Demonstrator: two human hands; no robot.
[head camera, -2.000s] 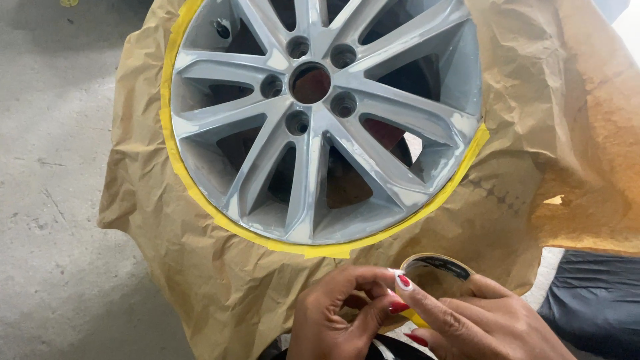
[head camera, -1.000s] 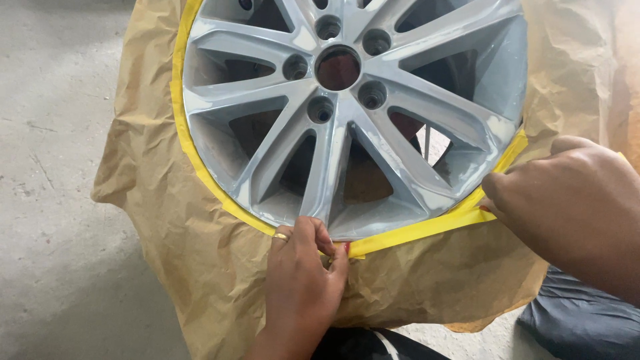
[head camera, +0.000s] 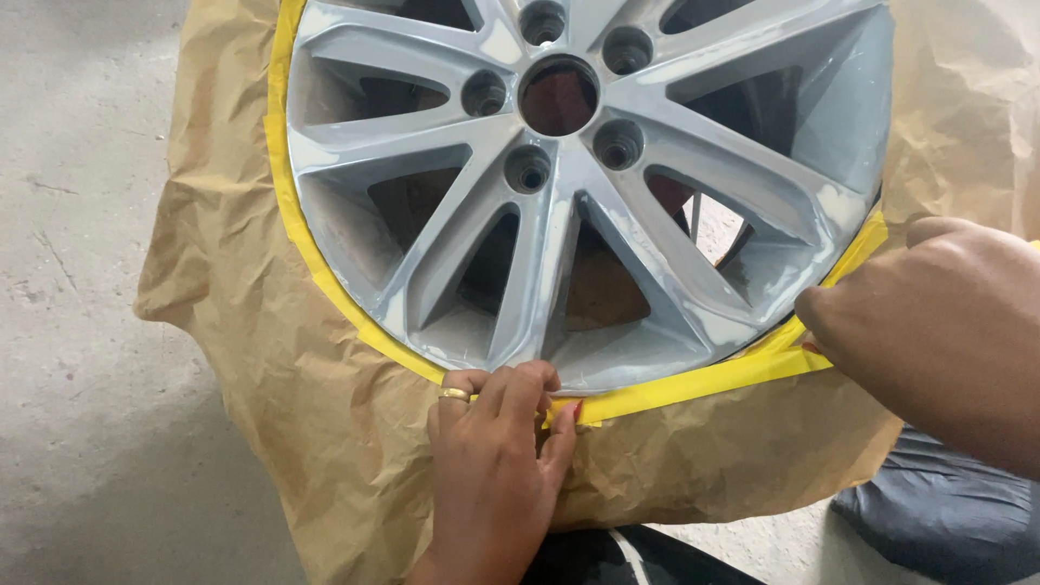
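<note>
A grey alloy wheel rim (head camera: 561, 187) with lighter patches lies face up, edged by yellow masking tape (head camera: 691, 390) over brown masking paper (head camera: 244, 244). My left hand (head camera: 500, 455), a ring on one finger, presses the tape at the rim's lower edge, its fingertips bunched there. From that spot a strip of tape runs to the right, along the rim, to my right hand (head camera: 934, 317). My right hand is closed at the rim's lower right; its fingers are mostly hidden, and so is the tape roll it may hold.
Crumpled brown paper spreads around the rim, with its ragged lower edge above a grey concrete floor (head camera: 97, 325). Dark fabric (head camera: 951, 504) shows at the lower right, and a black item with a pale stripe (head camera: 634, 561) at the bottom.
Two seconds ago both hands were together below the rim with a tape roll; they have since moved apart, with a strip of tape stretched between them. The view is now closer to the rim.
</note>
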